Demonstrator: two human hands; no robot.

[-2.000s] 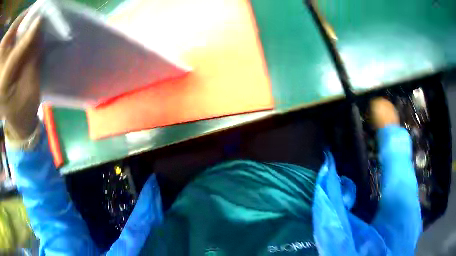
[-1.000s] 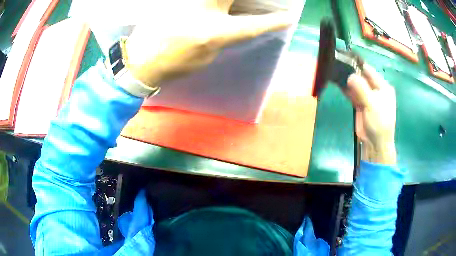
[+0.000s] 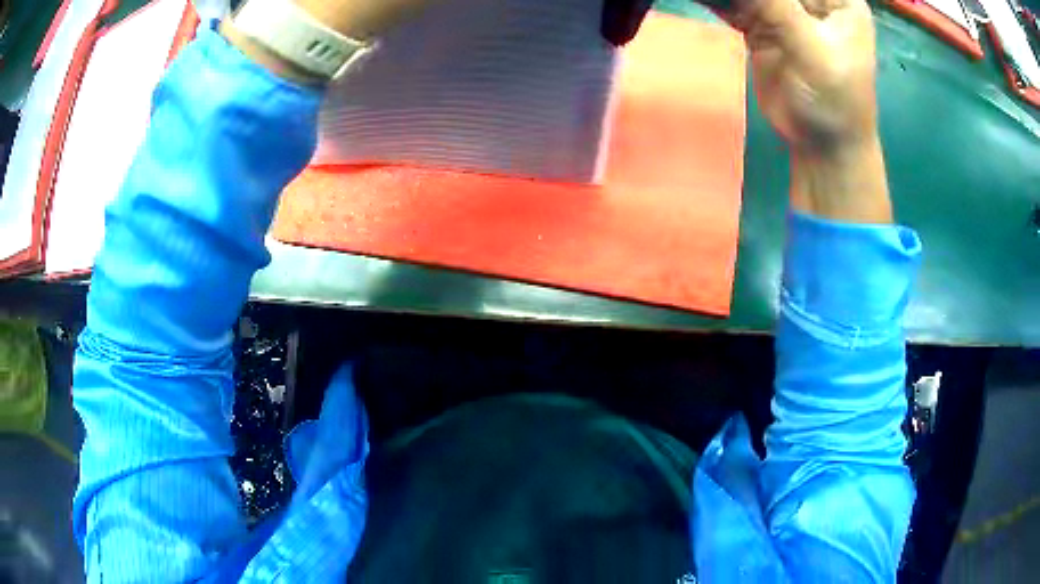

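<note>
The ribbed translucent sheet (image 3: 479, 97) is grey-violet with fine lines and lies over the orange-red board (image 3: 513, 234), whose near and right parts show. My left hand (image 3: 371, 14) reaches over the sheet from the left and is cut off by the top edge; its fingers are out of the picture. My right hand (image 3: 804, 51) is at the top, right of the sheet, fingers bent around a black binder clip (image 3: 625, 17). The clip's black body is at the sheet's right edge; its far part is cut off. I cannot tell if it bites the sheet.
White-faced stacks with orange-red rims (image 3: 114, 120) lie on the left of the green table (image 3: 947, 217). More stacks with such rims (image 3: 941, 23) lie at the top right. Below the table edge are black bins of loose clips on the left (image 3: 262, 399) and right (image 3: 926, 394).
My right hand has moved up and left, bringing the clip to the sheet's right edge. My left hand, the sheet and the board now appear higher in the picture.
</note>
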